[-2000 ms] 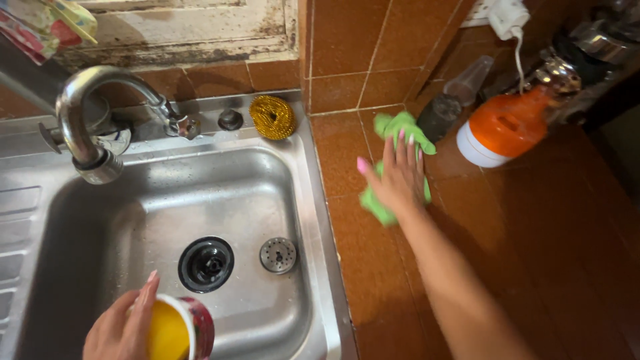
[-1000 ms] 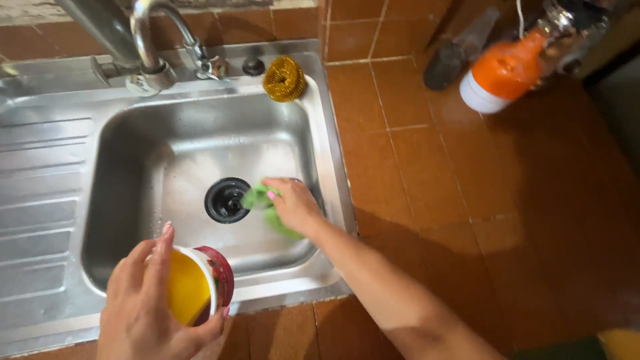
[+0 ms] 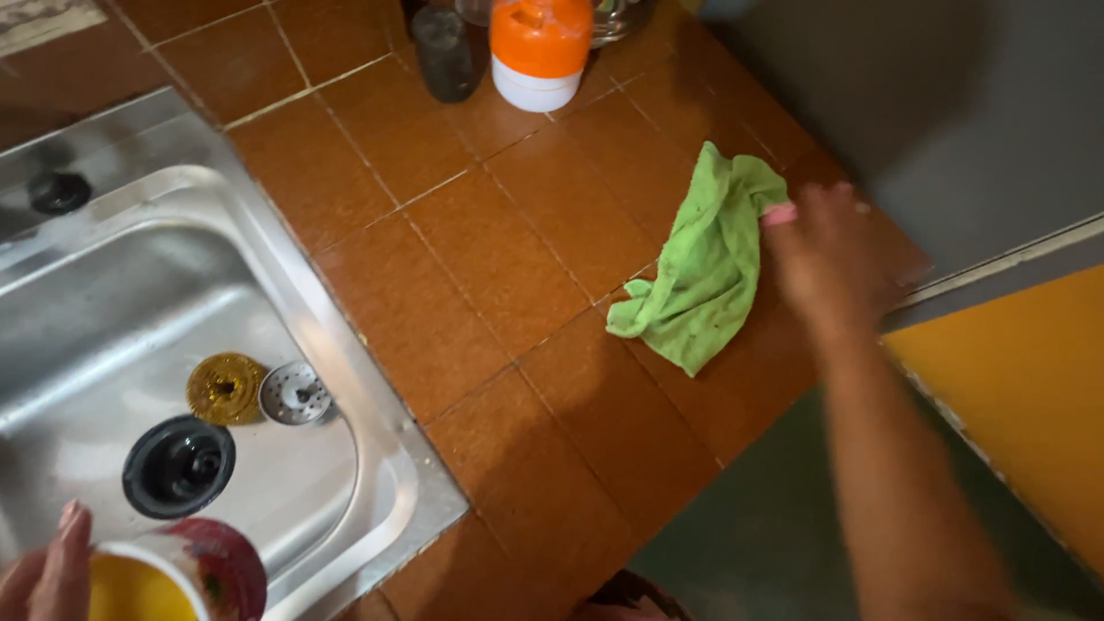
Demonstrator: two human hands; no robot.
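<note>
On the tiled counter (image 3: 466, 267) lies a crumpled green cloth (image 3: 707, 267). My right hand (image 3: 819, 250) is at its right edge, blurred, fingers pointing away; whether it grips the cloth cannot be told. At the lower left, my left hand (image 3: 52, 569) is partly out of view, against a tub (image 3: 216, 565) with a red printed side and yellow inside. The tub is tilted over the near part of the steel sink (image 3: 293, 509). A golden scouring pad (image 3: 226, 388) and a metal strainer (image 3: 295, 393) sit in the basin, beside the black drain (image 3: 179, 466).
An orange and white container (image 3: 539, 56) and a dark cylindrical container (image 3: 444, 53) stand at the counter's back. A black cap (image 3: 59, 191) is on the sink's rim. Past the counter's right edge are a grey panel (image 3: 957, 112) and an orange-yellow surface (image 3: 1026, 397).
My right hand has moved from over the sink to the counter's right side, where the green cloth now lies. The scouring pad, earlier on the sink's back rim, is in the basin. The view has swung right.
</note>
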